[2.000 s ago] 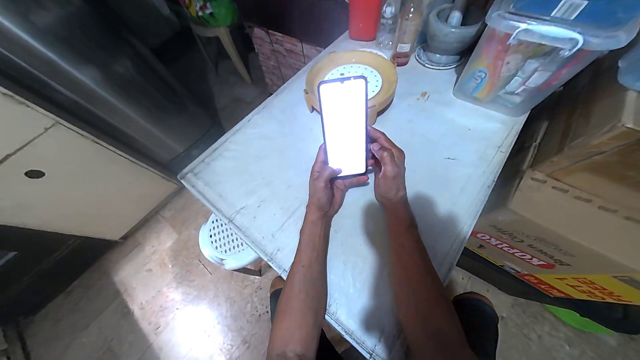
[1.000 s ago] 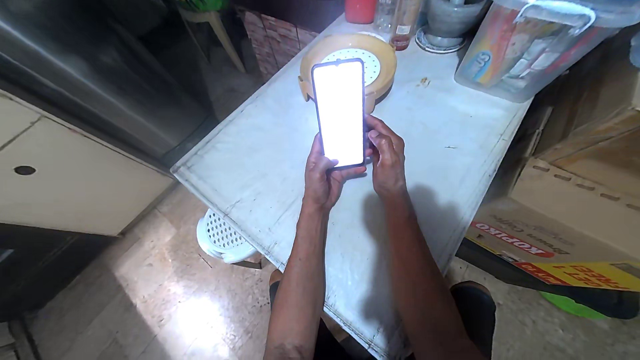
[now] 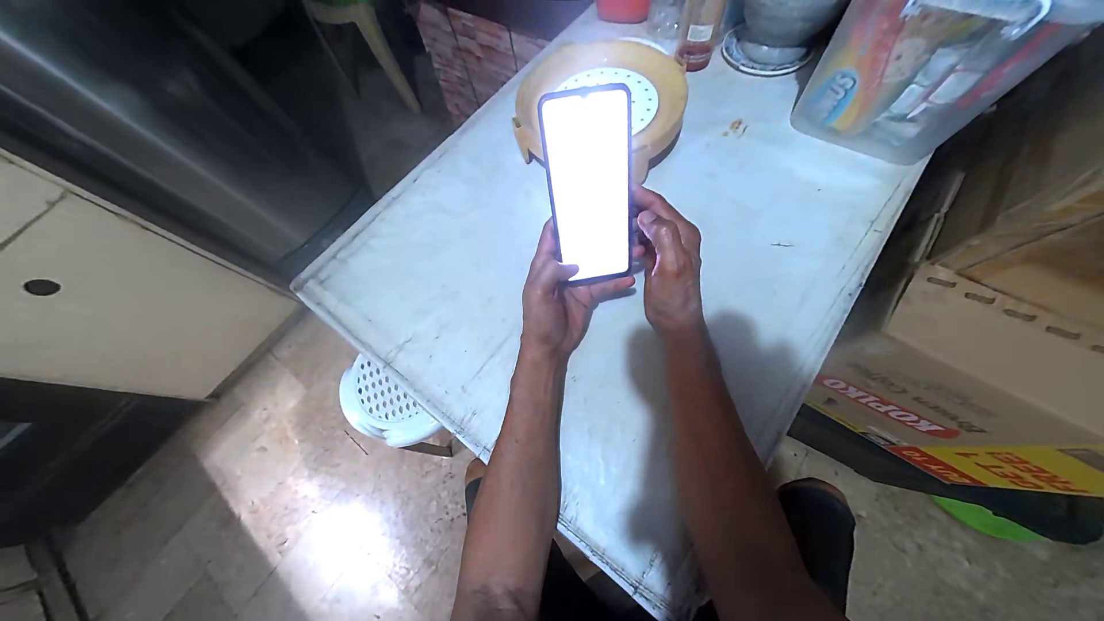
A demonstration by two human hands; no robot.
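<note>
A smartphone [image 3: 590,181] with a glaring white screen is upright over the white table [image 3: 483,285]. My left hand [image 3: 556,293] is closed around its lower end, the thumb at the screen's bottom left corner. Against the phone's lower right side rests my right hand [image 3: 671,254], its fingers curled and some of them hidden behind the phone. Behind the phone, on the table, sits a round yellow plastic basin [image 3: 671,86] with a white perforated disc [image 3: 642,97] in it, partly hidden by the phone.
A clear plastic bin [image 3: 862,112] of packets, a stone mortar [image 3: 785,30], a glass bottle [image 3: 700,34] and a red container [image 3: 623,9] stand along the far side. Cardboard boxes [image 3: 949,388] lie right of the table. A white plastic stool [image 3: 388,405] is partly under the left edge.
The view has shifted slightly. Both hands keep their places on the phone; no other change is plain.
</note>
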